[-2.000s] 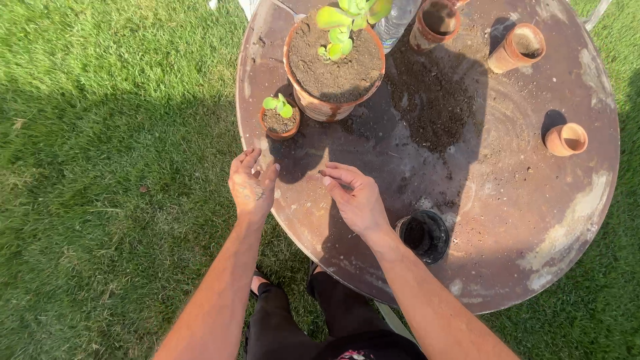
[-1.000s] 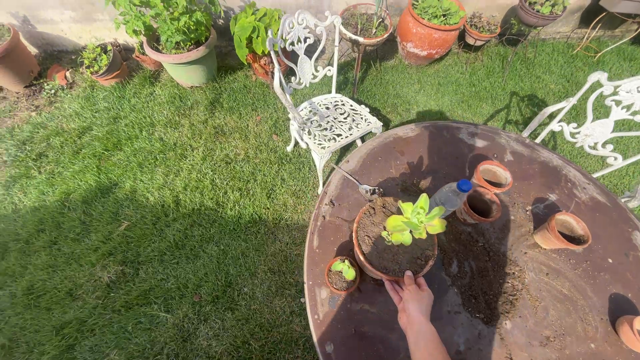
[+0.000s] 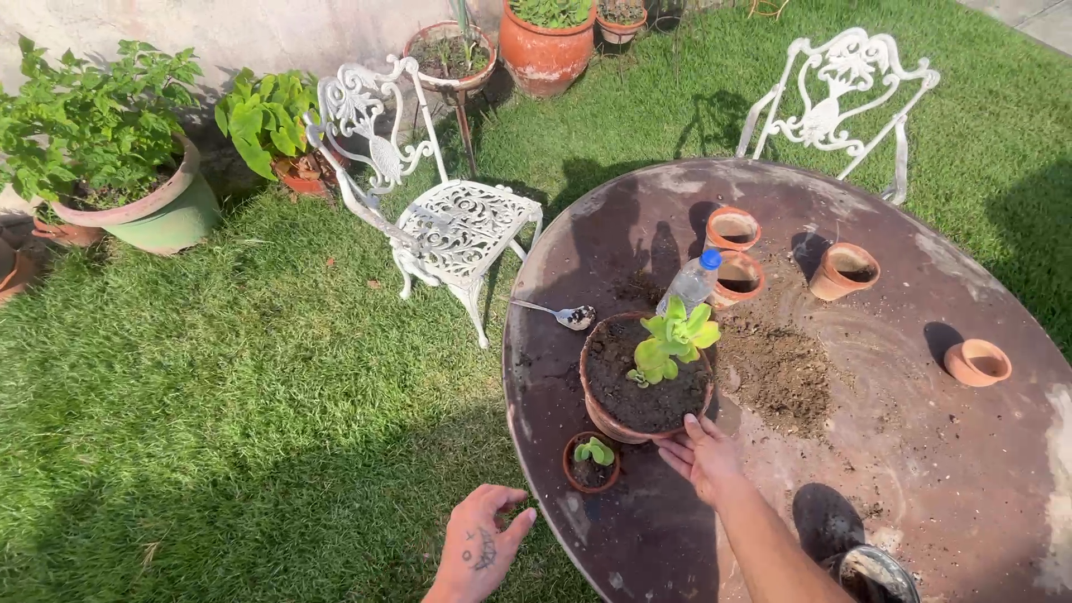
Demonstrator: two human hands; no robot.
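My right hand (image 3: 703, 456) touches the near rim of a large terracotta pot (image 3: 620, 430), its thumb at the rim and its fingers against the outer wall. A green succulent (image 3: 670, 339) grows in the pot's dark soil. My left hand (image 3: 486, 540), fingers apart and empty, hovers over the grass just off the table's left edge. A small terracotta pot (image 3: 571, 477) with a little succulent (image 3: 595, 450) stands between my left hand and the large pot. Behind the large pot lies a metal spoon (image 3: 576, 316) with soil in its bowl, and a clear plastic bottle (image 3: 693, 283) with a blue cap.
The round brown table (image 3: 946, 469) bears loose soil (image 3: 779, 368), several small terracotta pots (image 3: 844, 272) and a black plastic pot (image 3: 875, 576) at the near edge. White metal chairs (image 3: 469, 226) stand behind and left of it. A green planter (image 3: 172, 213) and other potted plants line the wall.
My left hand has come into view at the table's left edge since one second ago. Two seconds ago both hands were near the table's front edge; my right hand is now at the large pot. The view has tilted up.
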